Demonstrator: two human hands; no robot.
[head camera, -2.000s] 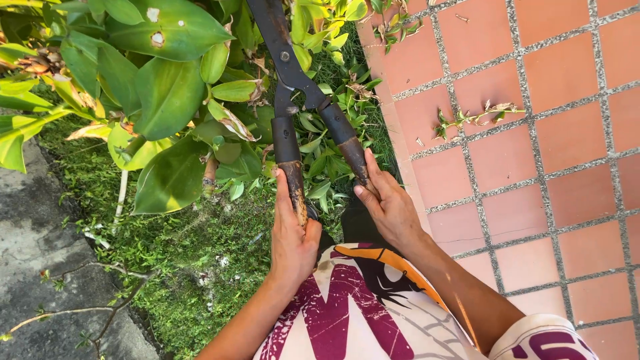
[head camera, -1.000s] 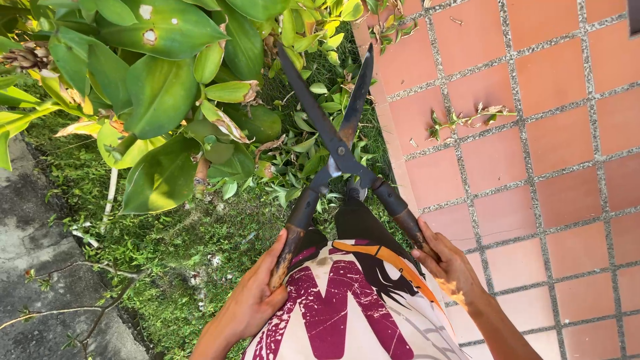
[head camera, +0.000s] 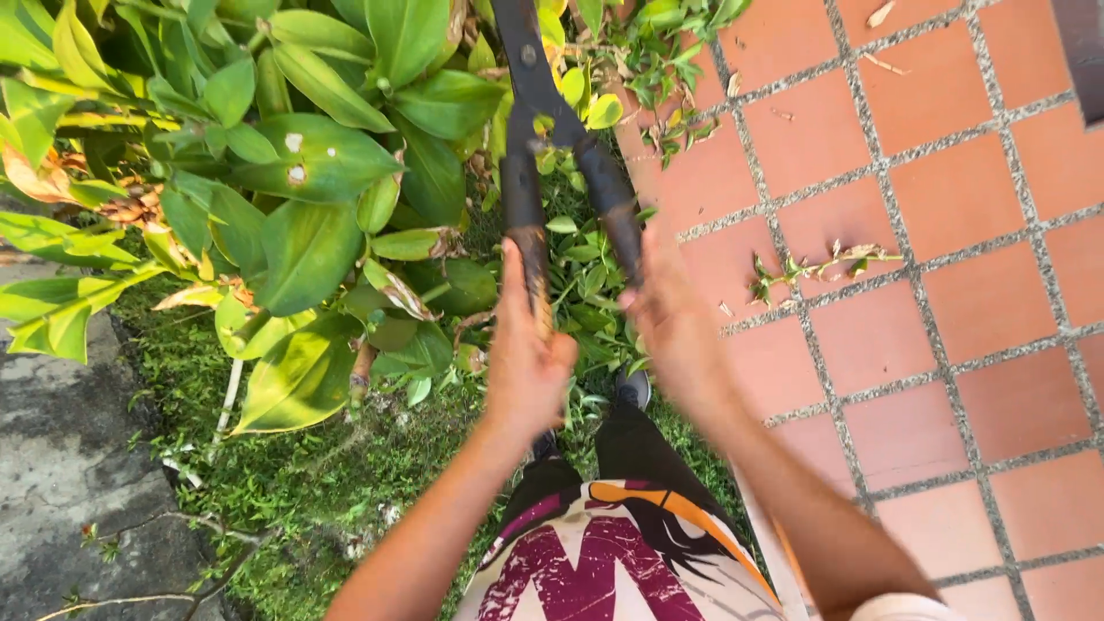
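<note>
Hedge shears (head camera: 539, 95) with worn dark handles point away from me at the top centre, beside broad green leaves (head camera: 315, 250). My left hand (head camera: 526, 354) grips the left handle, thumb side up along its worn lower part. Around the right handle is my right hand (head camera: 677, 319), somewhat blurred. The two handles stand close together, and the blades run out of the top of the view, so their tips are hidden.
Terracotta tiles (head camera: 923, 293) with speckled grout lie at the right, a cut leafy sprig (head camera: 815, 269) on them. Grass and my shoe (head camera: 634, 388) are below. A grey concrete strip (head camera: 60, 431) and a thin bare branch (head camera: 228, 539) are at the left.
The shears were spread wide a second ago with the blades crossed open; now the handles are close together. Both hands and the shears have moved forward, away from my body.
</note>
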